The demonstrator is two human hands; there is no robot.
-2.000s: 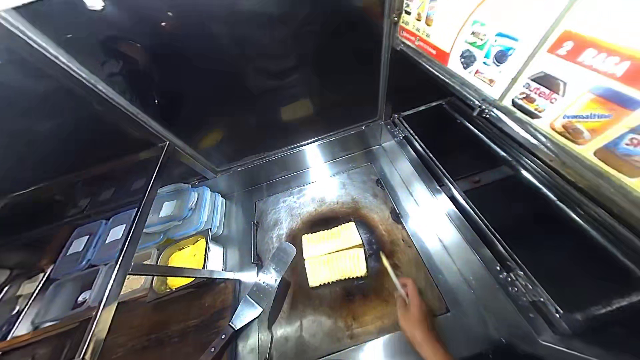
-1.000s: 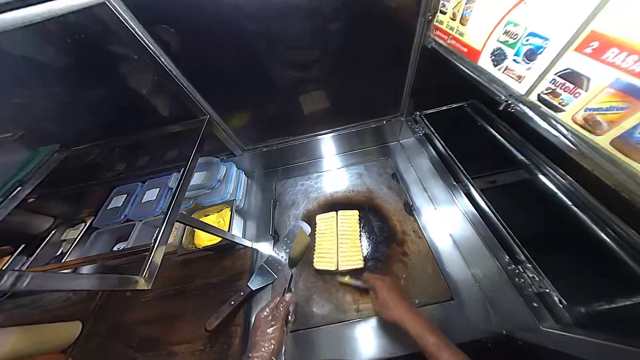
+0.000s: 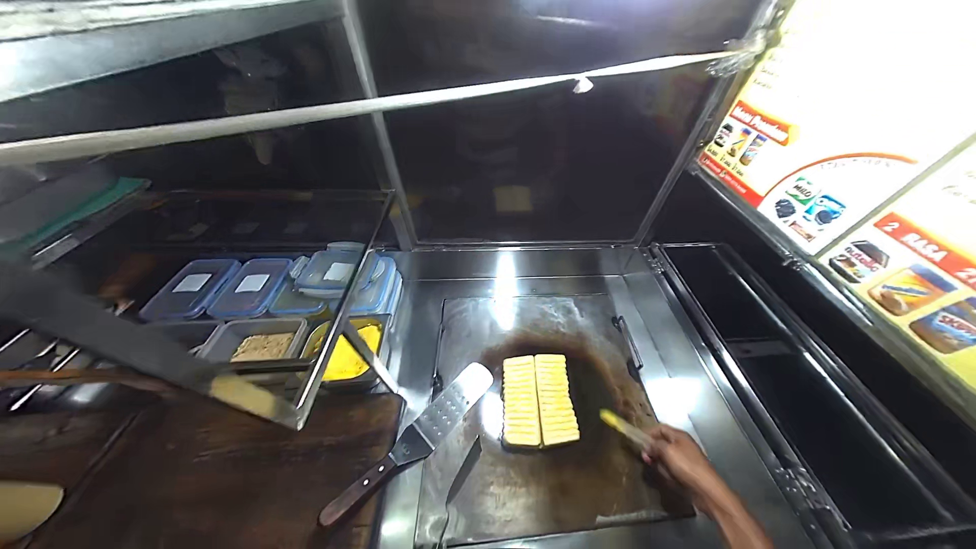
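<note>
On the griddle [image 3: 549, 488] lie two ridged yellow bread slabs [image 3: 540, 400], side by side and touching. My right hand [image 3: 675, 454] grips a small tool with a yellow tip [image 3: 625, 429], possibly a brush or spreader, held just right of the bread. My left hand is out of the picture. A perforated metal spatula [image 3: 446, 412] with a wooden handle rests across the griddle's left edge. Below it another dark, thin blade [image 3: 463, 469] shows over the griddle, its lower end near the bottom edge; what holds it cannot be seen.
Lidded plastic containers [image 3: 191, 286], a tub of yellow spread [image 3: 352, 352] and a tub of brown crumbs [image 3: 263, 347] stand at the left. A glass case's metal frame [image 3: 335, 343] crosses before them. A wooden counter [image 3: 229, 473] lies nearer. Open dark compartments [image 3: 762, 366] adjoin the griddle's right side.
My right hand has moved from the bread's lower edge to its right. My left hand, visible a second ago beside the spatula handle, has left the view.
</note>
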